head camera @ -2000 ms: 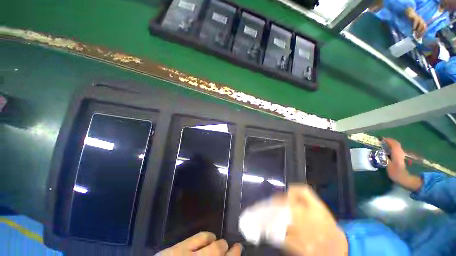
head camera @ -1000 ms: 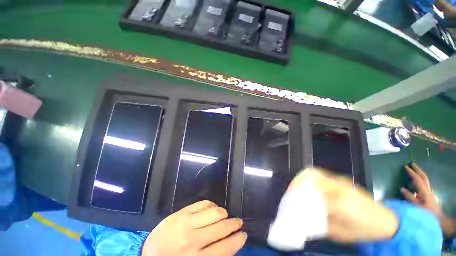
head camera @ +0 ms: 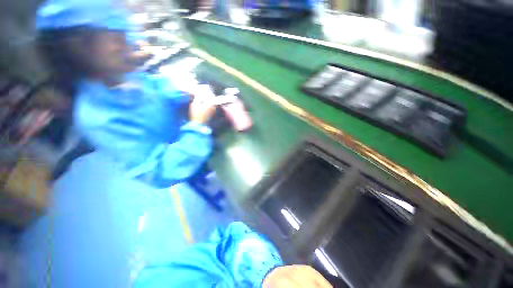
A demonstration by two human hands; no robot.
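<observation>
The black foam tray (head camera: 323,216) lies on the green bench at the lower right, blurred and cut off by the frame's edge. A smartphone (head camera: 306,188) lies screen up in its leftmost slot. Another smartphone (head camera: 365,236) lies in the slot to its right, with white lamp streaks on the glass. A third slot shows dimly at the right edge. My left hand (head camera: 298,277) is at the bottom edge by the tray's near side, mostly cut off, its fingers hidden. My right hand is out of the picture, and no wipe shows.
A worker (head camera: 135,118) in a blue smock and cap is at the left, a hand near a pink bottle (head camera: 238,114) on the bench. A second tray (head camera: 388,107) with several labelled phones lies on the green belt. The belt's worn edge (head camera: 360,147) runs diagonally between the trays.
The view has swung left, bringing the neighbouring worker in and shifting the foam tray to the lower right. My right hand with the white wipe has left the picture. My left hand is now mostly cut off.
</observation>
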